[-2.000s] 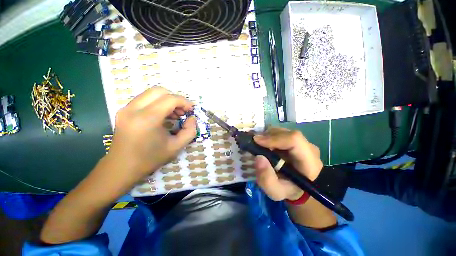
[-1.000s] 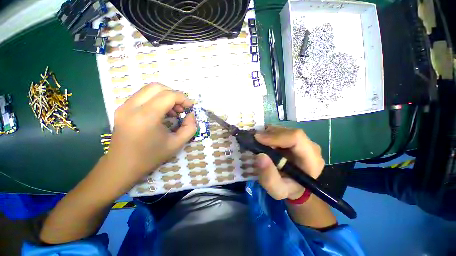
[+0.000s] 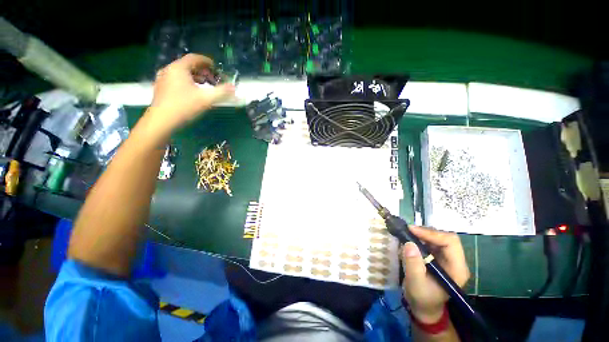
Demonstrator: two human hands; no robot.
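Note:
My right hand (image 3: 434, 267) holds the black soldering iron (image 3: 409, 234) like a pen. Its thin metal tip points up and left over the white work sheet (image 3: 314, 194), and whether it touches is not clear. My left hand (image 3: 187, 87) is raised at the back left, near the white ledge, and is blurred. Something small and pale shows by its fingertips, but I cannot tell if it is held. Dark small board modules (image 3: 267, 117) lie right of that hand, beside the fan. The brass pins (image 3: 216, 167) lie in a loose pile left of the sheet.
A black fume fan (image 3: 354, 123) stands at the sheet's back edge. Dark assembled boards (image 3: 290, 50) lie behind the white ledge (image 3: 427, 100). A white tray (image 3: 527, 200) with tiny metal parts and tweezers (image 3: 414, 187) are at the right. Bags and tools lie far left.
The view has shifted up and left, showing the ledge and boards. My left hand has left the small board's spot on the sheet and moved to the back left. My right hand still holds the iron.

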